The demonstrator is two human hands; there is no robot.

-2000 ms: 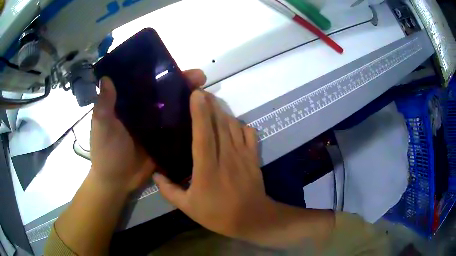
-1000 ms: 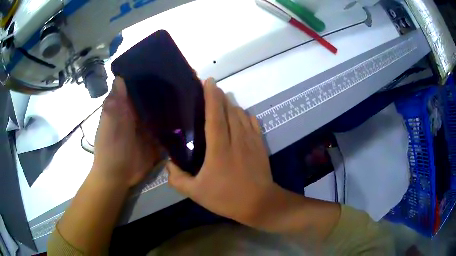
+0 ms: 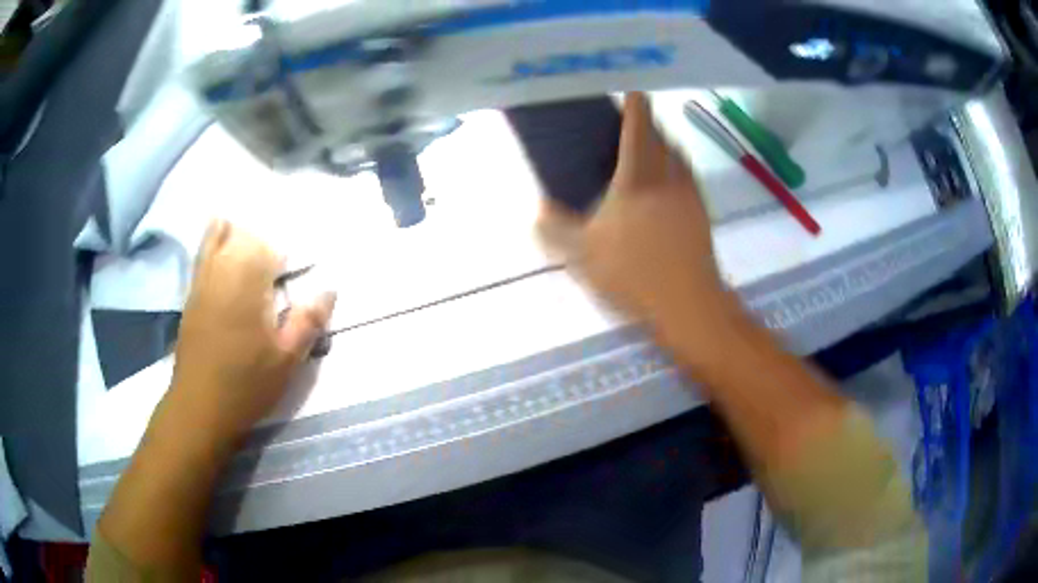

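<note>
The dark smartphone [image 3: 566,148] is in my right hand [image 3: 649,228], at the machine bed under the white sewing machine head [image 3: 546,63]; its upper end is hidden behind the head. My right hand is blurred. My left hand [image 3: 245,319] is on the white table left of the needle area [image 3: 398,182], fingers loosely curled. A small dark thin thing [image 3: 298,273] shows by its fingers; I cannot tell whether the hand holds it.
A red tool [image 3: 780,194] and a green one [image 3: 765,142] lie on the machine bed at right. Dark and white fabric [image 3: 46,308] lies at left. The ruled table edge [image 3: 489,421] runs across the front. A blue crate [image 3: 973,410] stands at lower right.
My left hand has let go of the phone and moved left to the table. My right hand has carried the phone right, to behind the machine head. The view has shifted, showing more machine and fabric.
</note>
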